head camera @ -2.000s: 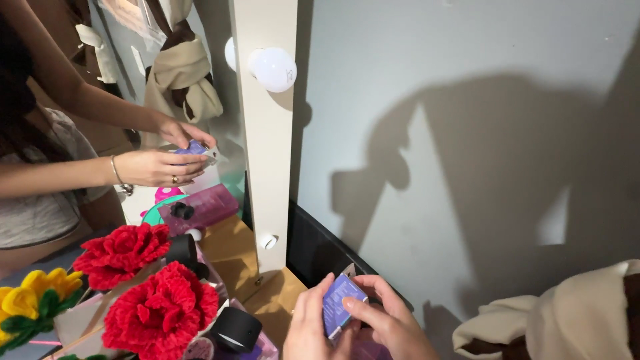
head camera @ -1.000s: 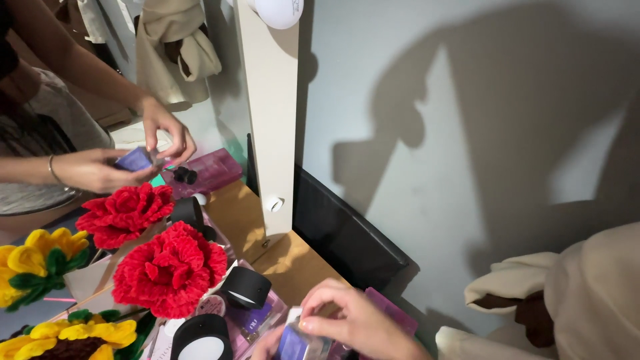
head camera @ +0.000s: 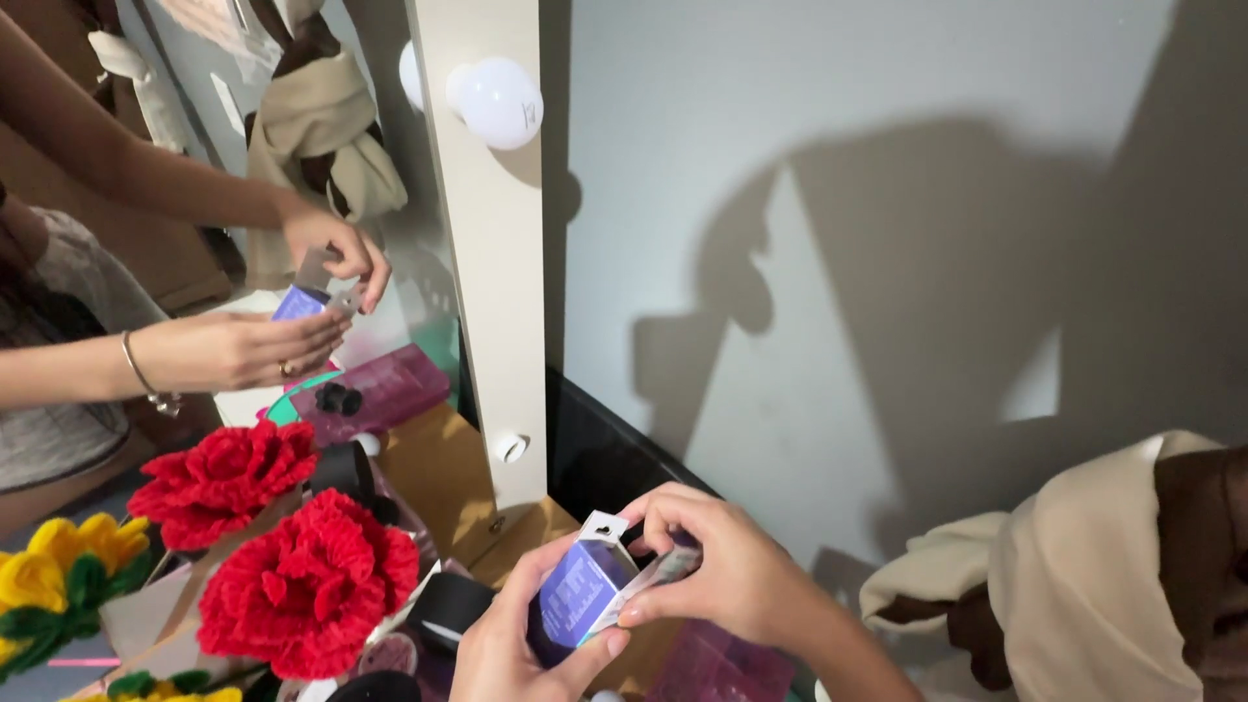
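A small blue-purple cardboard box with a white hang tab is gripped in my left hand, low in the head view. My right hand is at the box's right side, its fingers pinching an opened flap or a piece at the box's end; which of the two I cannot tell. Whatever lies inside the box is hidden. At the left, the mirror shows the reflected hands with the same box. A translucent pink container lies below my right hand.
Red fuzzy flowers and yellow ones stand left, beside a black round-lidded item. The mirror's white frame bears a round bulb. Beige knotted fabric hangs at the right; a black panel leans by the wall.
The box was held flat with both hands two seconds ago. It is now tipped up, with its hang tab showing, and its end appears opened.
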